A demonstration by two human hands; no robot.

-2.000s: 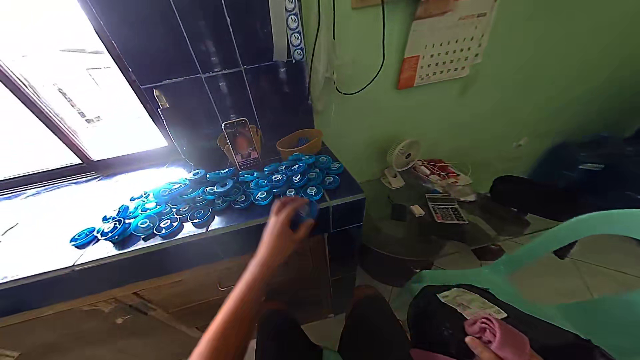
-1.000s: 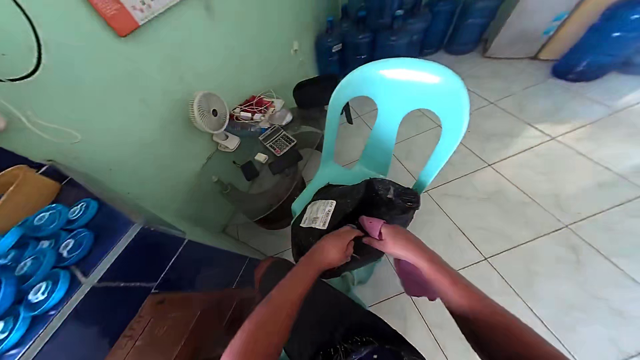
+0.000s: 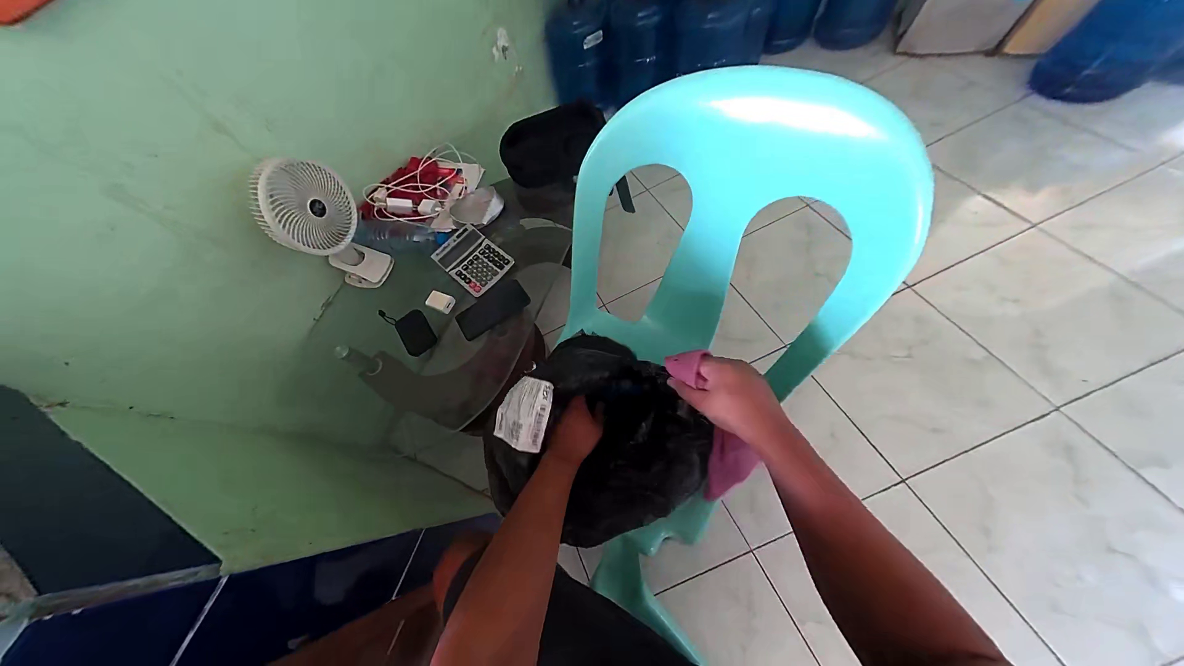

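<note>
A black plastic bag (image 3: 638,481) with a white printed label (image 3: 524,413) rests on the seat of a turquoise plastic chair (image 3: 740,120). My left hand (image 3: 575,431) reaches into the bag's mouth beside the label; its fingertips are hidden in the dark folds, so any hold there cannot be made out. My right hand (image 3: 731,393) grips a pink cloth (image 3: 731,462) at the bag's right edge, and the cloth hangs down beneath the hand along the bag.
Left of the chair, a glass table (image 3: 425,361) carries a white fan (image 3: 310,208), a calculator (image 3: 474,261), a dark phone (image 3: 492,309) and tangled white cables (image 3: 425,190). Blue water jugs (image 3: 638,46) stand behind. A blue-tiled counter (image 3: 102,499) borders the lower left.
The view has swung right from the counter of blue caps to the chair. My left hand, over the caps two seconds ago, is now in the bag, deeper than one second ago.
</note>
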